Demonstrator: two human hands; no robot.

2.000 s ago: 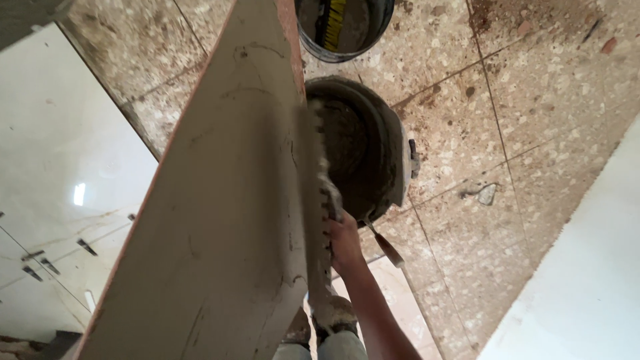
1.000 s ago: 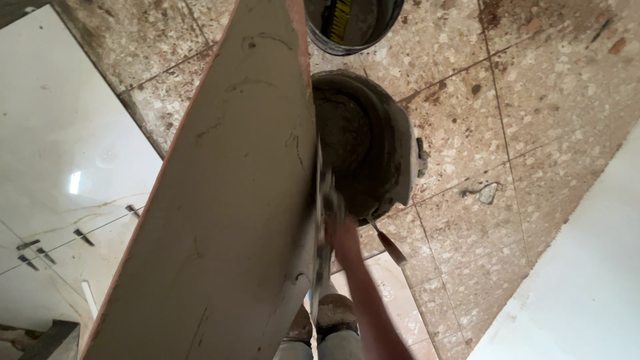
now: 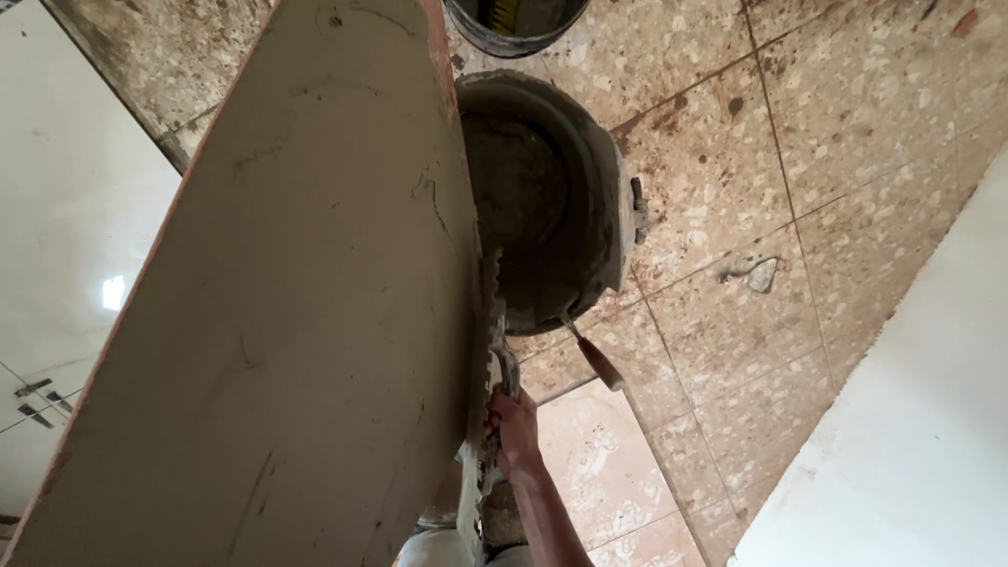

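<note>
My right hand point(image 3: 516, 425) grips the handle of a notched trowel point(image 3: 490, 378), whose long toothed blade is seen nearly edge-on against the face of a large tile point(image 3: 299, 283). The tile stands tilted across the left and middle of the view, its face smeared with grey film. Just beyond my hand is a bucket point(image 3: 606, 197) with grey mortar point(image 3: 516, 181) inside, partly hidden by the tile. A margin or pointing trowel with a wooden handle point(image 3: 600, 364) rests over the bucket's near rim. My left hand is not in view.
Another bucket point(image 3: 512, 47) with a yellow-marked thing inside stands at the top. Glossy laid tiles point(image 3: 71, 181) with levelling clips point(image 3: 35, 413) lie at left. A mortar scrap point(image 3: 762, 276) lies on the old speckled floor point(image 3: 709, 331). A white surface point(image 3: 906, 409) borders the right; my legs are below.
My right hand and the notched trowel have moved down along the tile, toward my legs. The wooden-handled tool has stayed at the bucket's rim.
</note>
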